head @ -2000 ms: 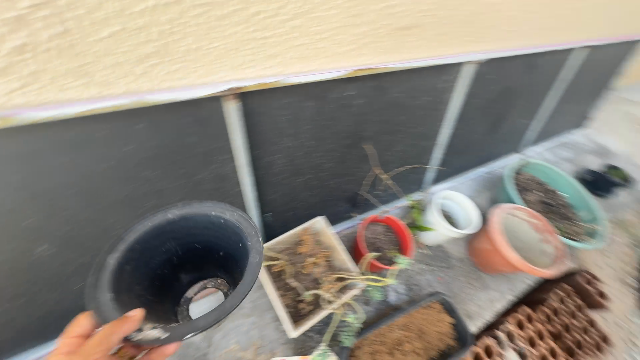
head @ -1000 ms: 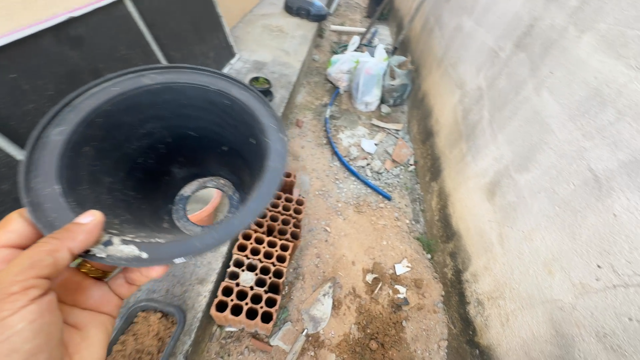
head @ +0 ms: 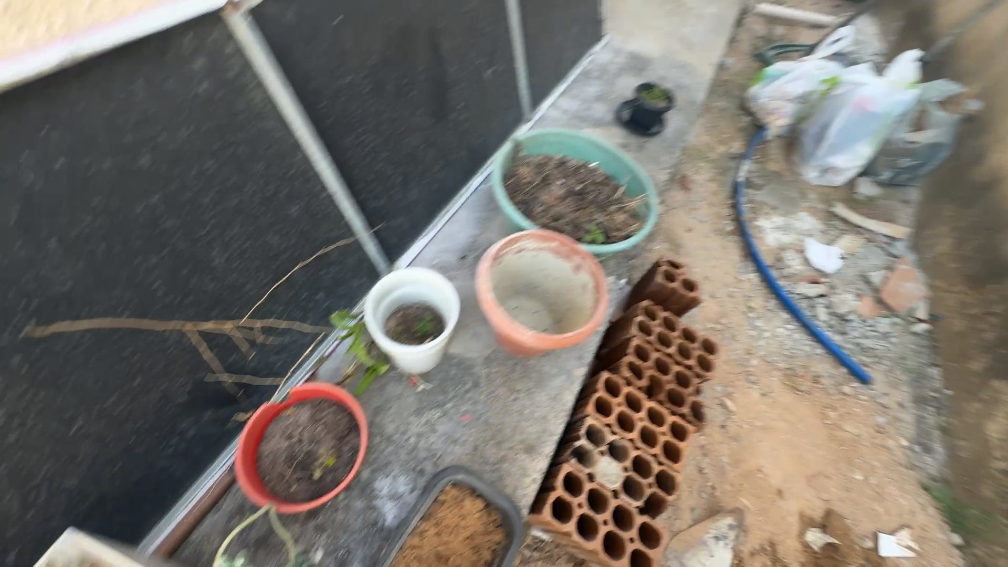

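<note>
Neither of my hands shows in the current view, and the black pot is out of sight. On the concrete ledge stand a red pot of soil (head: 309,449), a white pot (head: 415,323) with soil and a small sprout, and a terracotta-coloured pot (head: 542,293) with no soil inside. Behind them is a green oval pot (head: 579,191) holding soil and dry plant matter. A dark grey tray (head: 457,524) of brown soil is cut off by the bottom edge. A small black pot (head: 646,108) sits farther along the ledge.
Hollow clay bricks (head: 630,441) line the ledge's right side. A blue hose (head: 787,295) lies on the dirt near rubble and filled plastic bags (head: 854,118). Dark wall panels (head: 157,197) stand left, a rough wall (head: 969,315) right. Dry branches (head: 157,324) reach out beside the red pot.
My left hand and the black pot it held have left the view. The view has swung from the path back toward the potted ledge.
</note>
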